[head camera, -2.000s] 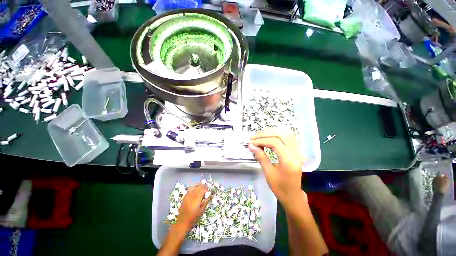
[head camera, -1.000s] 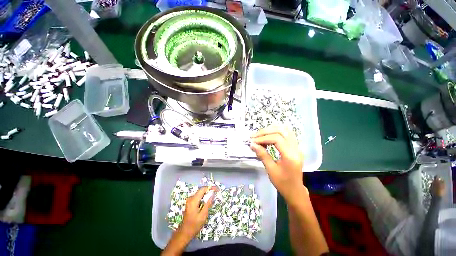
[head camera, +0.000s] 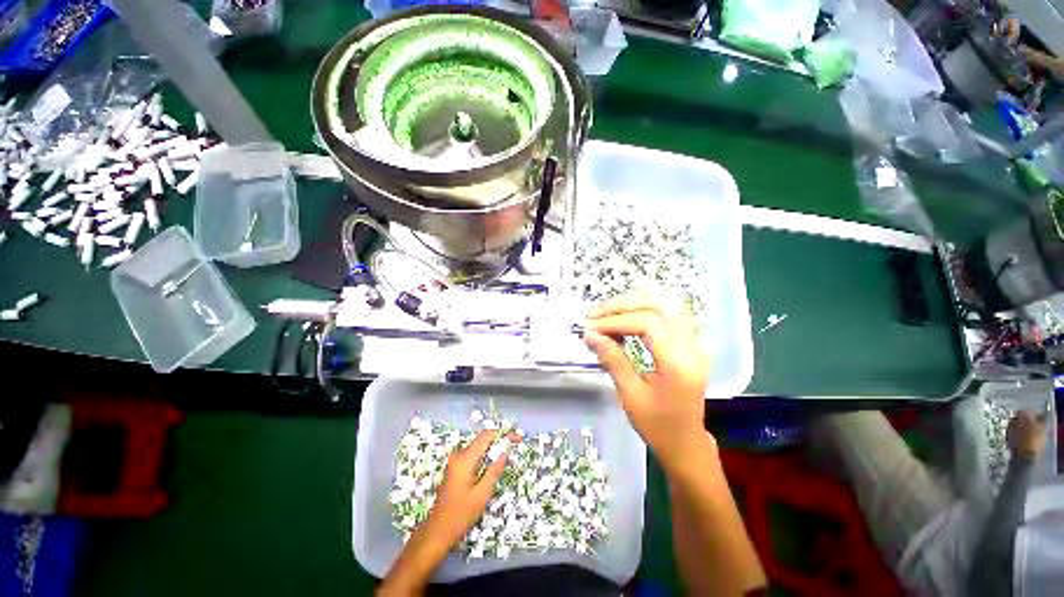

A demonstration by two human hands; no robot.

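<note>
The near bin (head camera: 373,513) holds a loose heap of small white-and-green workpieces (head camera: 548,496). My left hand (head camera: 473,476) is in this bin, with a white piece between its thumb and fingers. My right hand (head camera: 653,371) is at the right end of the pale work head (head camera: 502,332), thumb and index finger pinched together around a tiny workpiece that is mostly hidden. The silver bowl feeder (head camera: 455,117), green inside, stands behind the work head. The far bin (head camera: 726,257) is right of the machine with more pieces, partly behind my right hand.
Two clear boxes (head camera: 247,208) are left of the machine. White cylindrical parts (head camera: 111,181) are piled farther left. A loose piece (head camera: 772,322) and a flat black rectangle (head camera: 910,289) lie on the right bench. Another person's arm (head camera: 1009,478) is at the far right. Red stools stand below.
My left hand has moved slightly right within the near bin and now has a white piece at its fingertips. My right hand has stayed at the work head.
</note>
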